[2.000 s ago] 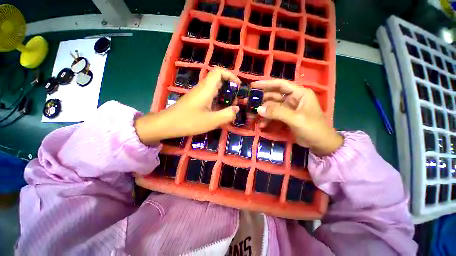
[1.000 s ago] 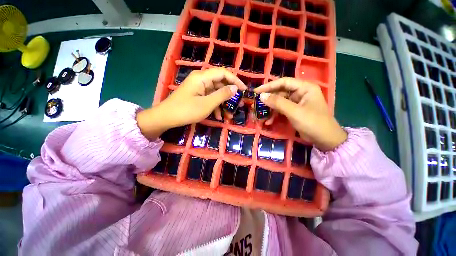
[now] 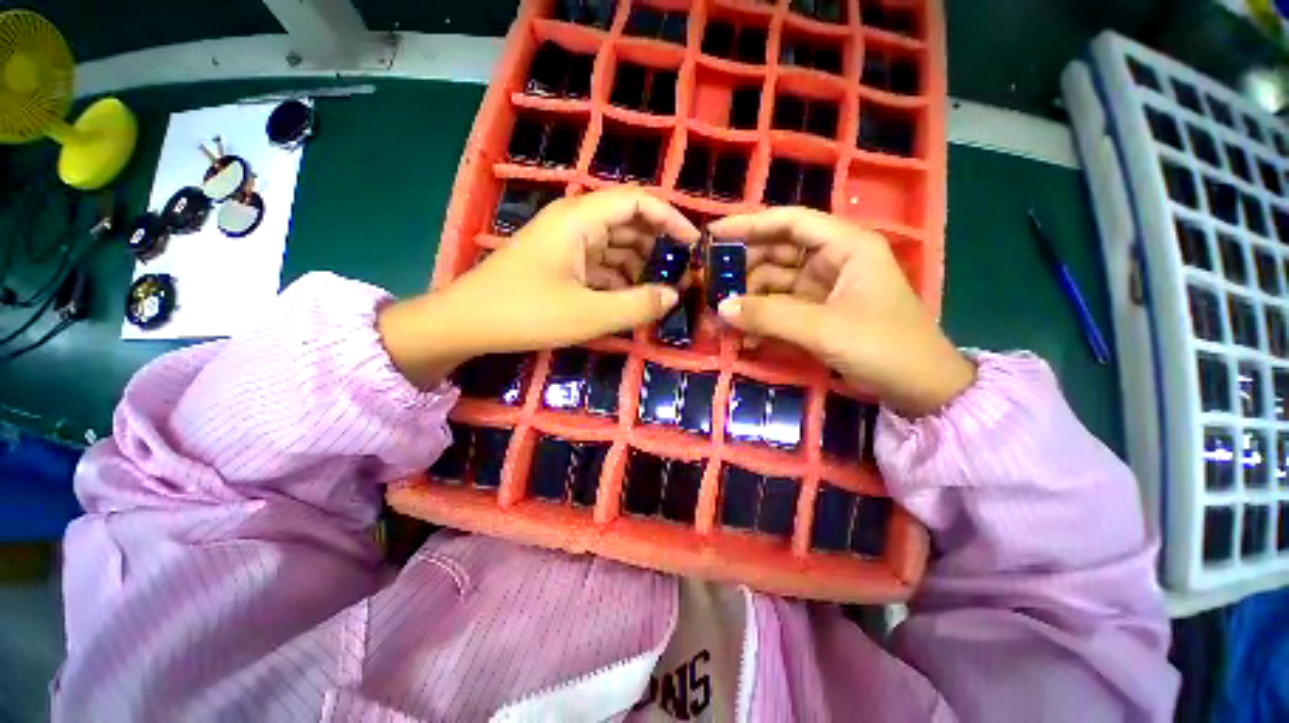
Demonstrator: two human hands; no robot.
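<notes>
My left hand [image 3: 573, 276] holds a small glossy black unit [image 3: 667, 266] between thumb and fingers. My right hand [image 3: 827, 300] holds a second black unit [image 3: 727, 269] the same way. The two units are held side by side with a narrow gap, above the orange-red compartment tray [image 3: 679, 554]. Another dark unit [image 3: 676, 325] shows just below the left one, in the tray. Most visible cells hold dark units. My hands hide the cells beneath them.
A white compartment tray [image 3: 1148, 424] with dark units lies at right, with a blue pen [image 3: 1070, 290] beside it. At left are round parts [image 3: 185, 211] on white paper [image 3: 269, 191], a yellow fan [image 3: 96, 143] and black cables [image 3: 57, 290]. A pale rail [image 3: 452, 62] crosses the back.
Both hands stay over the same part of the tray. The two units have been turned between the fingers and now stand more upright and nearly parallel.
</notes>
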